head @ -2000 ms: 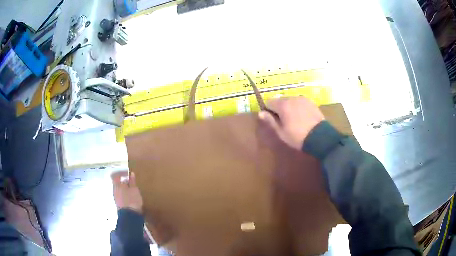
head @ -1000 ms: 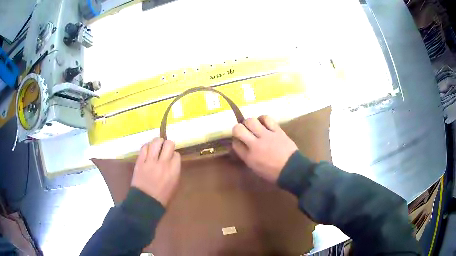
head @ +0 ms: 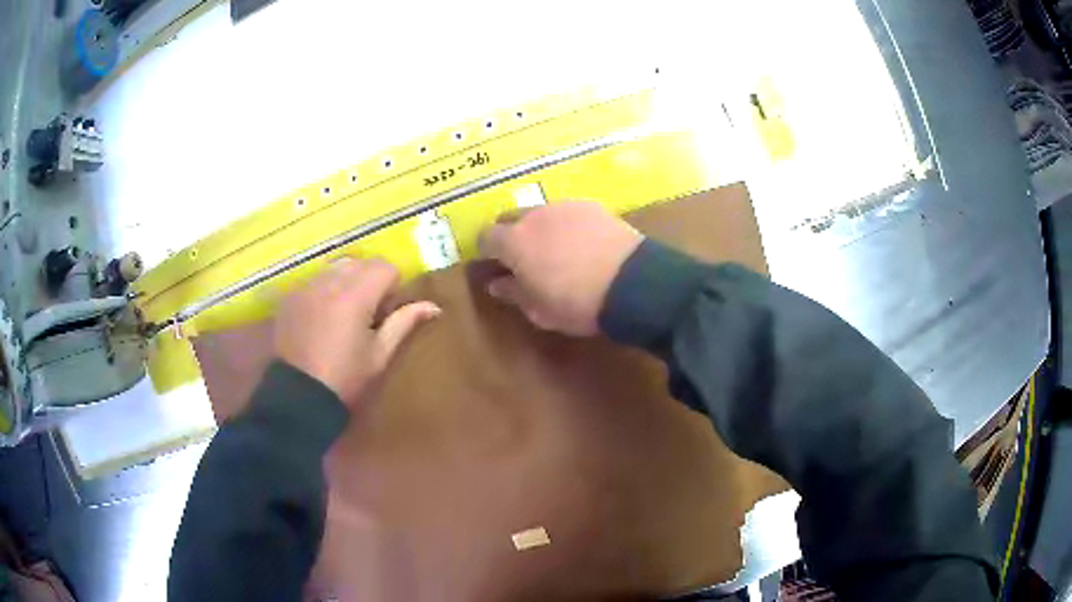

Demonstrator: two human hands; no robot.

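Observation:
The brown bag panel [head: 564, 435] lies flat towards me, with a small beige label patch [head: 531, 537] on its face. Its far edge rests over the near side of the yellow sewing template [head: 588, 176], which has a row of holes, black writing and a long slot with a pale strip. My left hand [head: 341, 323] is at the panel's far edge, fingers over it and thumb on the face. My right hand [head: 564, 265] pinches the same edge further right, fingers bent. The fingertips are partly hidden and blurred. The handle strap is not visible.
The sewing machine head [head: 76, 353] stands at the left, its needle area at the template's left end. A white work surface [head: 529, 59] lies beyond. The grey metal table [head: 940, 282] extends right. Stacked brown pieces [head: 999, 453] are below its right edge.
The panel has moved forward and left onto the template, and the raised handle loop is out of sight. Both hands have shifted forward with it. The machine head sits further left in view.

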